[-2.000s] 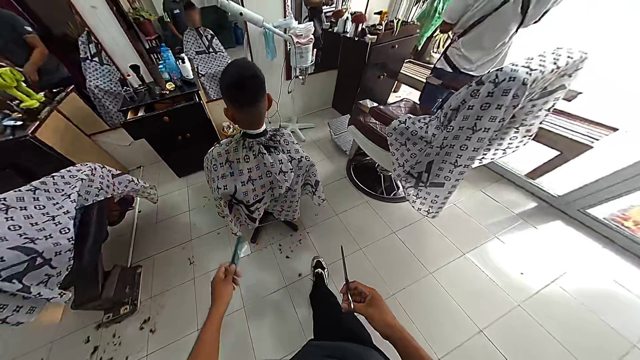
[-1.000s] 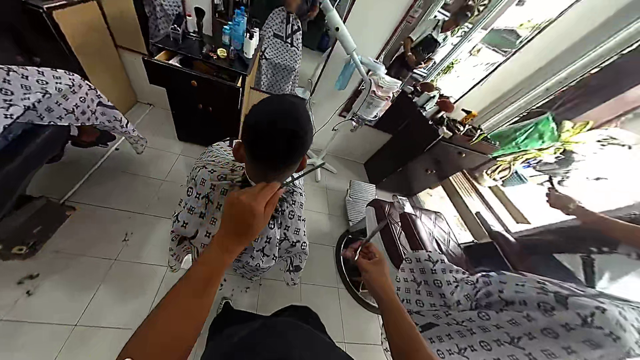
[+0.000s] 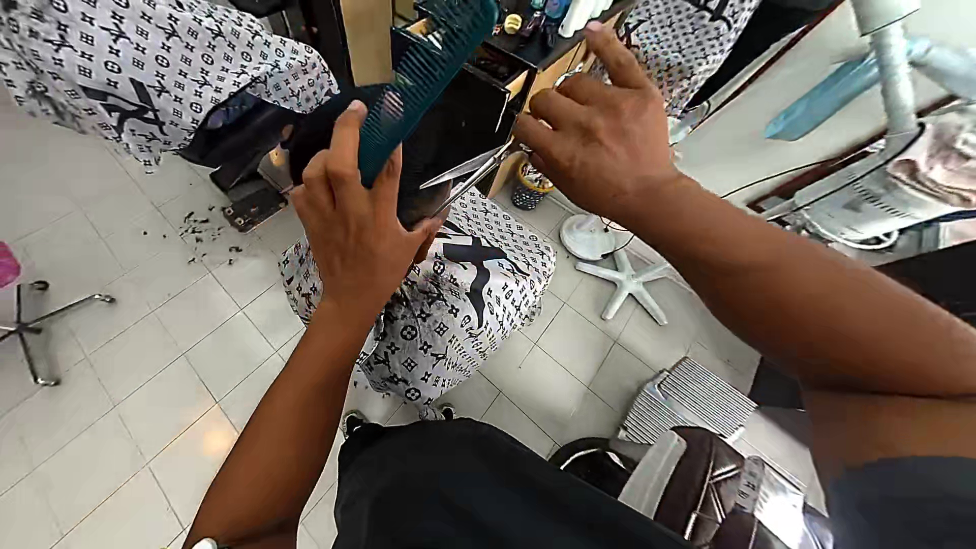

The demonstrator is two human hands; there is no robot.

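Note:
My left hand (image 3: 354, 206) holds a dark teal comb (image 3: 415, 91) between thumb and fingers, its teeth facing up and left. Behind the comb and hand is the dark-haired head (image 3: 313, 126) of a seated person, partly hidden. My right hand (image 3: 598, 126) grips metal hair scissors (image 3: 476, 171), fingers at the handle rings; the parted blades point down and left towards my left thumb, beside the head. A white patterned barber cape (image 3: 473, 297) covers the seated person below my hands.
Another caped seat (image 3: 152, 69) is at upper left, with hair clippings (image 3: 210, 236) on the tiles. Ahead is a dark counter (image 3: 534, 49) with bottles. A white star-shaped stand base (image 3: 625, 286) and a small bin (image 3: 530, 187) stand right of the cape. A brown padded chair (image 3: 701, 488) is at lower right.
The scissors and my right hand have risen from low beside the caped person to the head. My left hand, low with the comb two seconds ago, is now at the head. The view has shifted strongly.

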